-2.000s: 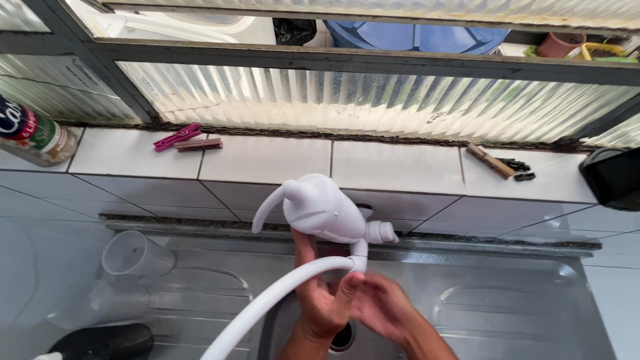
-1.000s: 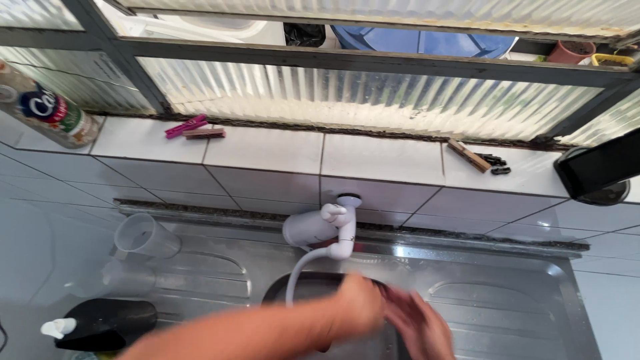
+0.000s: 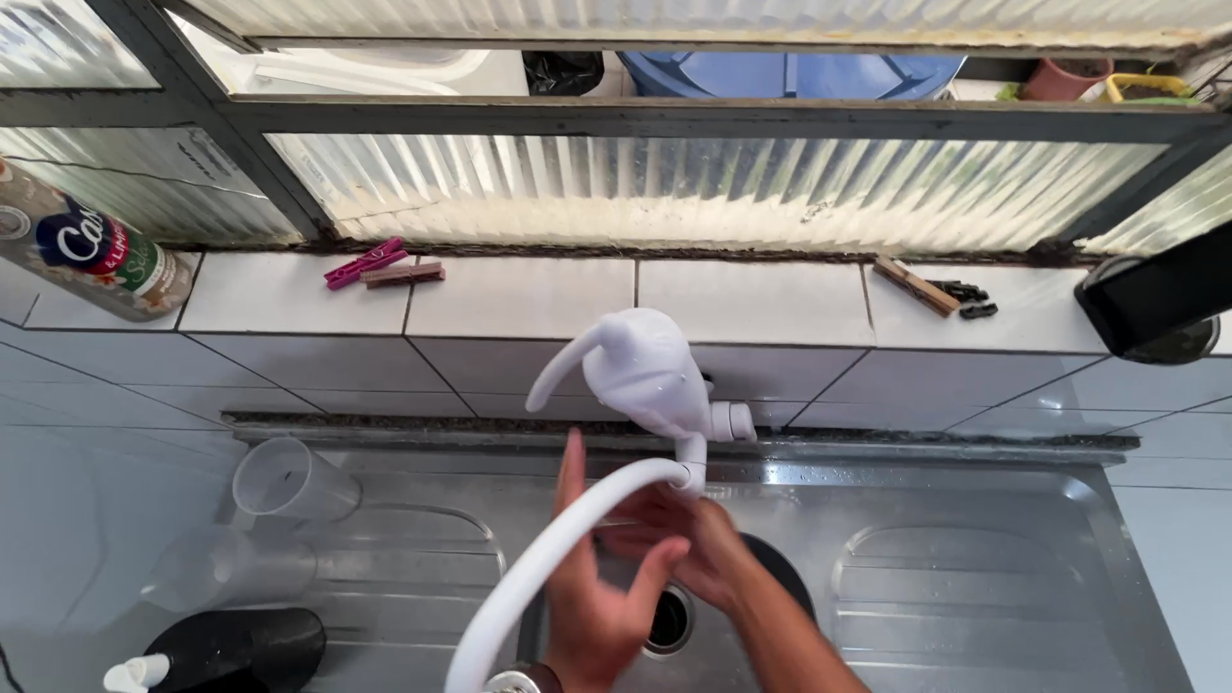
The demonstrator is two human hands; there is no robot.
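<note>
A white plastic faucet [image 3: 650, 371] with a long curved spout [image 3: 553, 539] stands at the rear of the stainless steel sink [image 3: 943, 568]. Beneath the faucet's lower joint, my two hands are close together over the basin. My left hand [image 3: 606, 597] has its fingers spread, with the curved spout passing in front of it and a watch [image 3: 525, 679] on the wrist. My right hand [image 3: 698, 544] reaches behind the left one, its fingers partly hidden by the spout. Neither holds anything visible. The round drain [image 3: 669, 621] shows between the forearms.
A clear plastic cup [image 3: 294, 481] lies on the left drainboard, near a black pump bottle [image 3: 241, 650]. Along the tiled ledge [image 3: 529, 298] are a labelled bottle [image 3: 96, 245], pink and wooden clothespins [image 3: 366, 263], a wooden clothespin [image 3: 914, 286] with black pieces, and a black object [image 3: 1150, 298].
My hands have moved from the right of the faucet to beneath it, less overlapped than a second ago. The faucet with its spout looks larger than one second ago, much as it did two seconds ago.
</note>
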